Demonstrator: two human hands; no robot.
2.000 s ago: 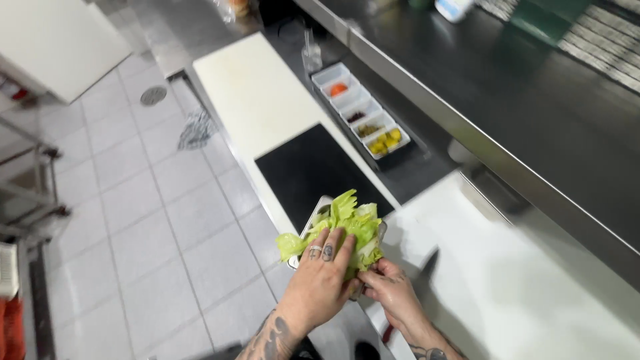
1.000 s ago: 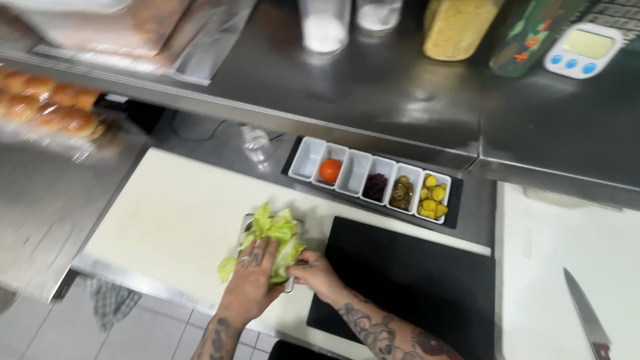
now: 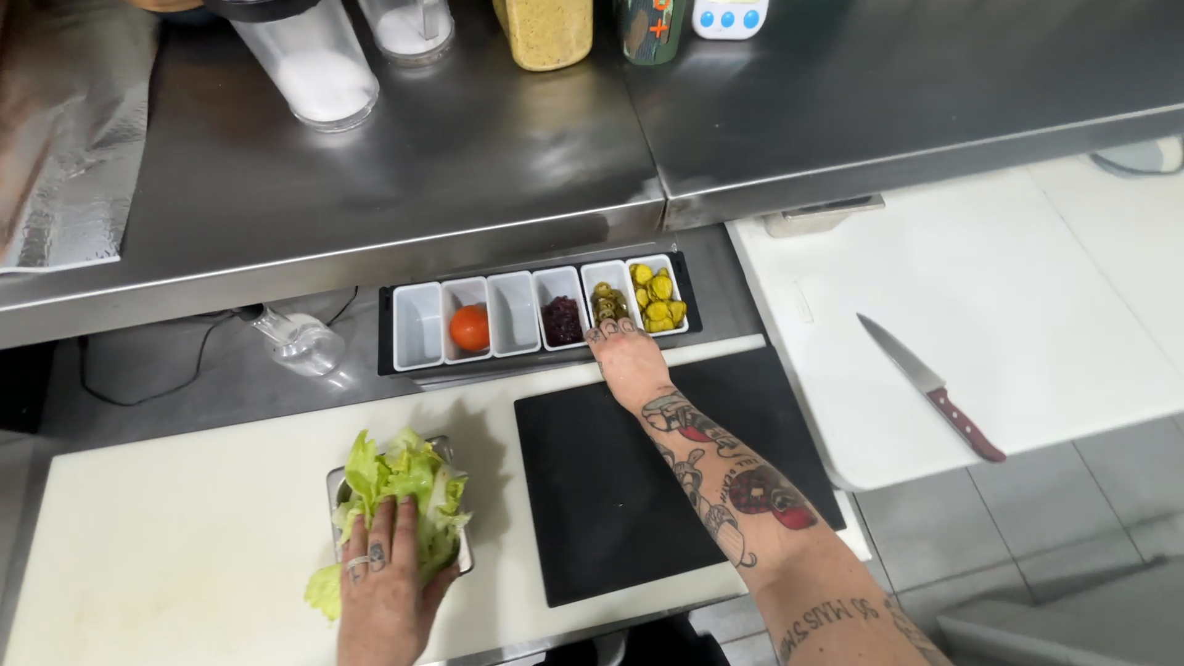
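Note:
Lettuce leaves (image 3: 402, 481) fill a small metal container (image 3: 465, 555) on the white cutting board (image 3: 185, 518). My left hand (image 3: 384, 573) rests on top of the leaves with its fingers slightly spread. My right hand (image 3: 629, 356) reaches to the front edge of the condiment tray (image 3: 384, 342), its fingertips at the compartment of sliced jalapeños (image 3: 606, 301); whether they grip anything is hidden. Pickle slices (image 3: 657, 296) lie in the compartment to the right, chopped dark purple food (image 3: 561, 319) in the one to the left. A tomato (image 3: 469, 327) sits further left.
A black board (image 3: 629, 499) lies under my right forearm. On the white surface at right is a kitchen knife (image 3: 925, 384) with a dark red handle. A steel shelf (image 3: 518, 176) overhangs the back, holding containers (image 3: 328, 83). A clear bottle (image 3: 305, 342) stands left of the tray.
My right hand has left the lettuce and moved right and away from me to the condiment tray. My left hand remains on the lettuce. The view has swung considerably.

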